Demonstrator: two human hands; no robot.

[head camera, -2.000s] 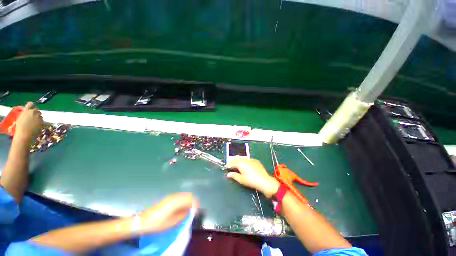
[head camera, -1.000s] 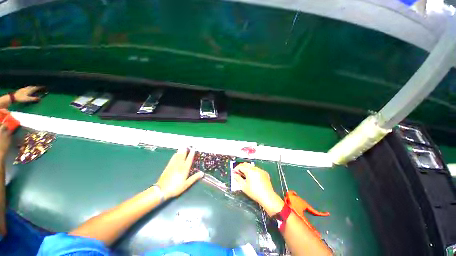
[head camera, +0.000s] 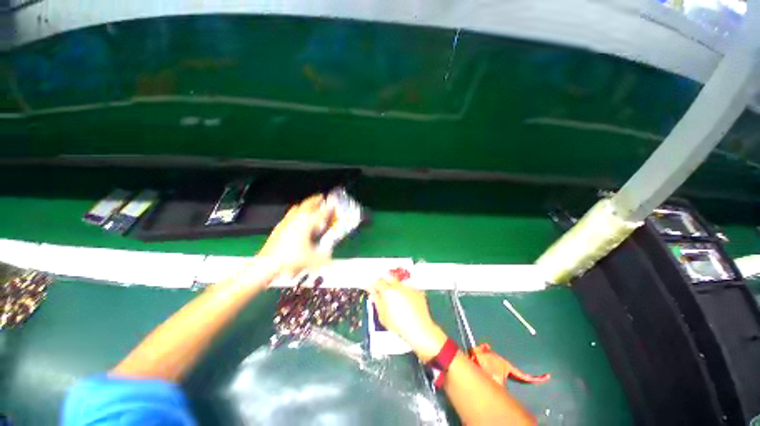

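My left hand is over the belt beyond the white rail, holding a blurred silvery phone unit at the right end of a black foam tray. My right hand, with a red wrist band, is over the flat white card with a dark square, near the rail. Its fingers are bent together; whether they hold anything is hidden. A heap of small dark red and brown components lies left of the card. Clear plastic strips lie below the heap.
White rail crosses between bench and belt. Orange air blow gun and a thin pale stick lie right. More phone units are on the belt. Stacked black trays and a padded post stand right. Another heap lies far left.
My left hand has moved from beside the heap to over the belt and taken hold of the phone unit at the foam tray's right end. My right hand stays by the card.
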